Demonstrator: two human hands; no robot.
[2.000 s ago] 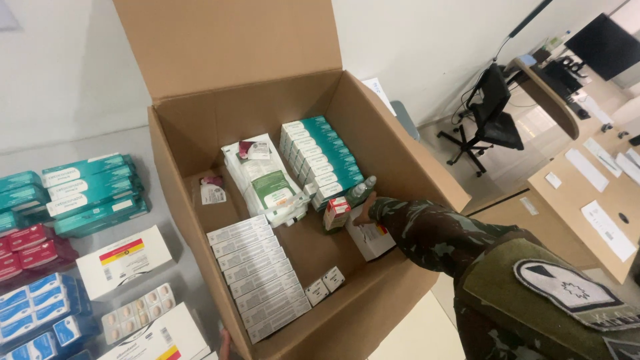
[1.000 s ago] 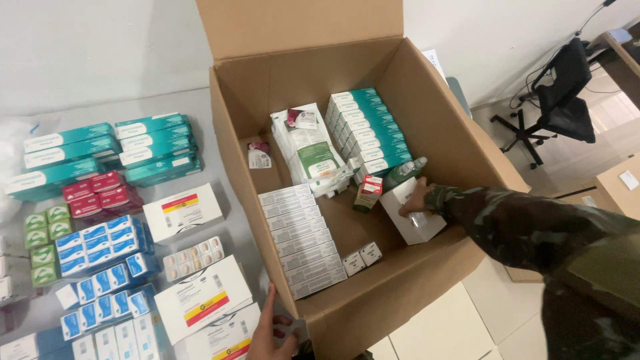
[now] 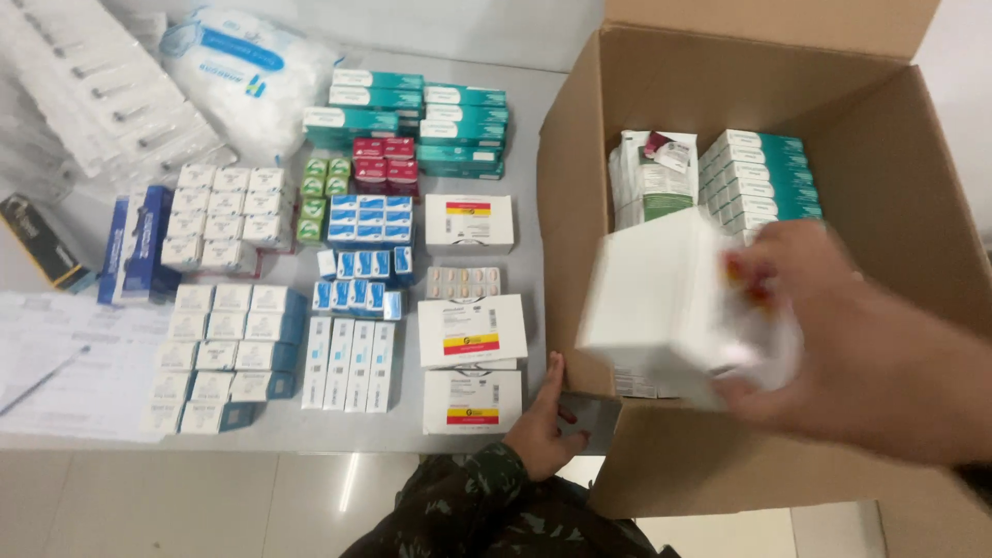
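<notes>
My right hand (image 3: 821, 333) grips a white medicine carton (image 3: 659, 287), blurred by motion, above the open cardboard box (image 3: 570, 201). Something clear with red and yellow is also at its fingers, too blurred to name. Inside the box lie stacked teal-and-white cartons (image 3: 763, 178) and white packets (image 3: 659, 170) with a green band; the held carton hides much of the rest. My left hand (image 3: 546, 434) rests at the box's near left corner, fingers apart, holding nothing visible. Left of it are white cartons with red-and-yellow bands (image 3: 473, 399) and a blister pack of capsules (image 3: 465, 282).
Across the grey table (image 3: 519, 108) stand teal cartons (image 3: 465, 128), red cartons (image 3: 385, 163), green cartons (image 3: 312, 208), blue-and-white cartons (image 3: 370, 218) and white cartons (image 3: 225, 205). At the left are packaged syringes (image 3: 116, 93), a plastic bag of white material (image 3: 240, 85), and a pen (image 3: 46, 380) on papers (image 3: 85, 356).
My right hand has lifted the white carton from the box's right side, where it was one second ago. The view has swung left over the table.
</notes>
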